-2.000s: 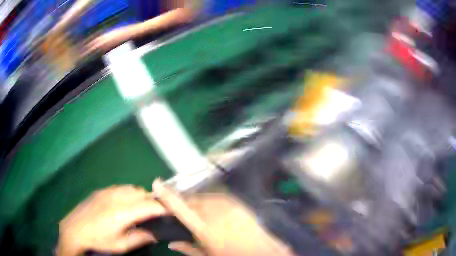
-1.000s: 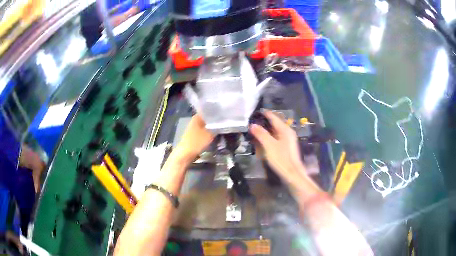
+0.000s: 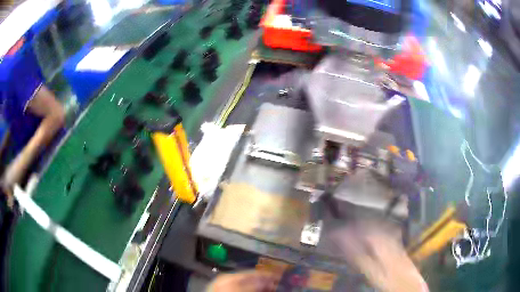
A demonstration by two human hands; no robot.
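Note:
The grey metal horn (image 3: 345,100) of the machine hangs over the fixture (image 3: 342,165) on the bed. A black part shows under the horn, blurred. My right hand (image 3: 373,248) is strongly blurred over the front right of the bed, its fingers towards the fixture; whether it holds anything cannot be told. My left hand (image 3: 245,282) is cut off by the bottom edge at the machine's front, near the yellow label (image 3: 322,279); its fingers are not clear. A green button (image 3: 216,252) shows at the front left corner.
Yellow guard bars stand left (image 3: 175,165) and right (image 3: 439,232) of the bed. White paper (image 3: 214,157) lies at the left. The green conveyor (image 3: 85,194) carries scattered black units and a white crossbar. A person's arm (image 3: 43,125) reaches in beyond it. White cables (image 3: 470,248) lie at right.
Both hands have moved from beside the horn down to the machine's front. The view has turned left, so the machine appears further right and more conveyor shows.

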